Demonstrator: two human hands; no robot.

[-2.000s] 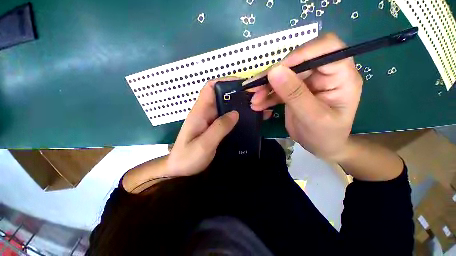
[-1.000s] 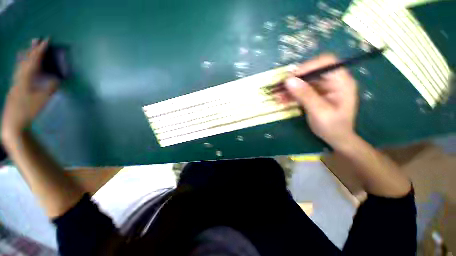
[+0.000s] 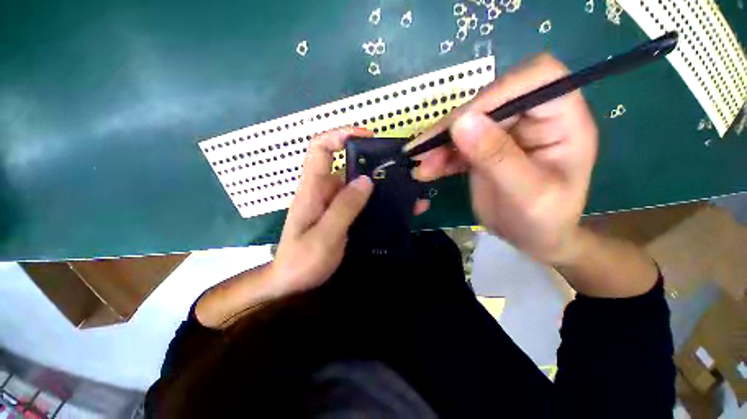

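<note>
My left hand (image 3: 315, 214) holds a black oblong plastic housing (image 3: 391, 204) upright in front of me, its thumb on the front face. My right hand (image 3: 528, 155) grips thin black tweezers (image 3: 565, 84), their tip at the housing's upper end. A tiny pale ring (image 3: 379, 173) shows on that end; whether the tweezers touch it I cannot tell. A pale dotted sheet (image 3: 237, 164) lies on the mat behind the housing, partly hidden by it and both hands.
Small pale rings (image 3: 463, 29) are scattered over the green mat (image 3: 147, 98). Another dotted sheet (image 3: 704, 61) lies at the right. An open brown box (image 3: 102, 286) is below the bench at left, and cardboard (image 3: 696, 245) at right.
One second ago my left hand was at far left with a dark object; now it is back at the centre holding the housing. The tweezers have moved from the dotted sheet to the housing.
</note>
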